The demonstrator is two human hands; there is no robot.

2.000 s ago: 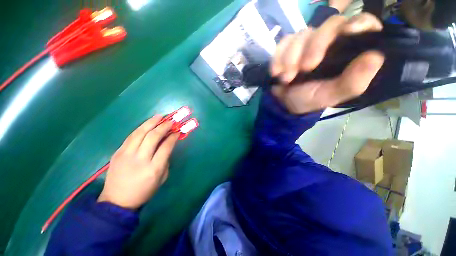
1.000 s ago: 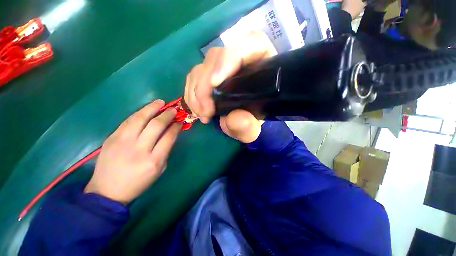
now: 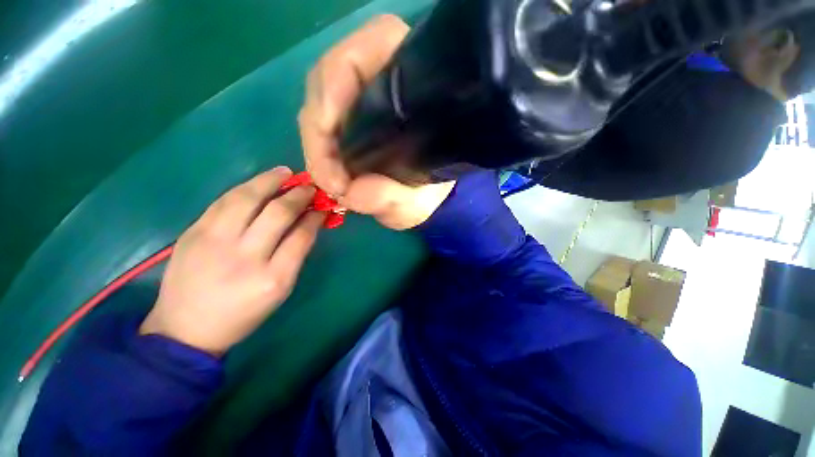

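Note:
A red cable clamp (image 3: 327, 203) lies on the green bench, mostly covered by fingers. My left hand (image 3: 239, 254) holds it down from the left, and its red cable (image 3: 98, 299) trails from under my hand to the lower left. My right hand (image 3: 357, 125) grips the black electric screwdriver (image 3: 447, 98) near its front end, right beside the clamp. The screwdriver's rear end and ribbed cord point to the upper right. Its bit and any screw are hidden by my fingers.
The green bench (image 3: 205, 134) has a curved edge line and a light reflection. Another person in dark clothing (image 3: 679, 134) is at the upper right, behind the screwdriver. Cardboard boxes (image 3: 654, 293) stand on the pale floor to the right.
The right hand came from beside the screw feeder to the clamp with the screwdriver, then shifted slightly left. The feeder and the other red clamps have left the view. The left hand stays on the clamp.

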